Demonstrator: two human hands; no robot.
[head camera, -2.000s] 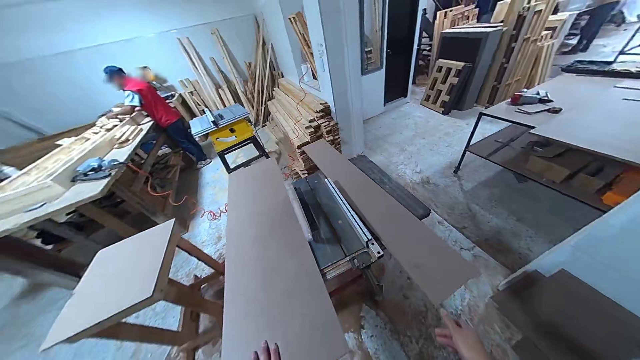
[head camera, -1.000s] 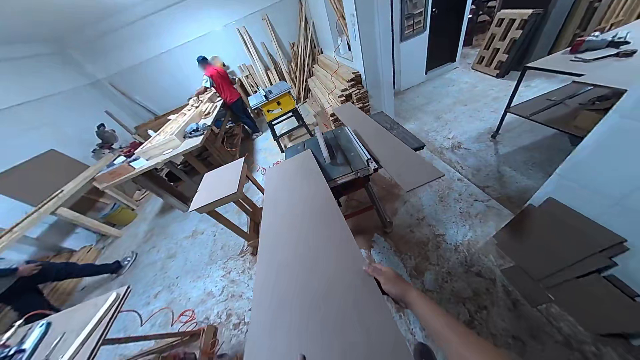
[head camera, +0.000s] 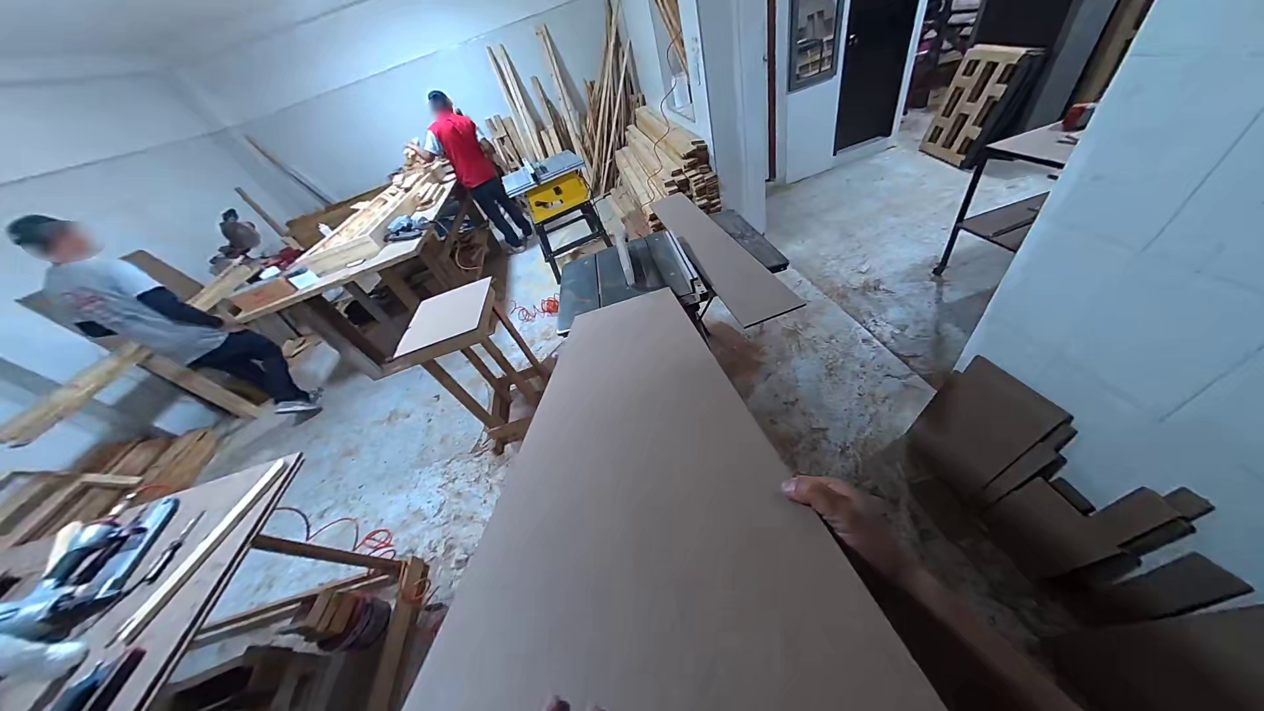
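A long brown fiberboard panel stretches from the bottom edge of the head view toward the table saw. My right hand grips its right edge, thumb on top and fingers beneath. Of my left hand, only fingertips show at the bottom edge, on or against the near part of the panel; its grip is hidden. The panel's far end is by the saw's near side. A second narrow panel lies along the saw's right side.
A small wooden stand is left of the panel. Tools lie on a bench at lower left. Board offcuts lean at the right wall. One person is at the left; another works at the far bench.
The panel and my view have moved back from the saw. My right hand, near the panel's right side two seconds ago, now holds its edge. The person at the left has come more into view.
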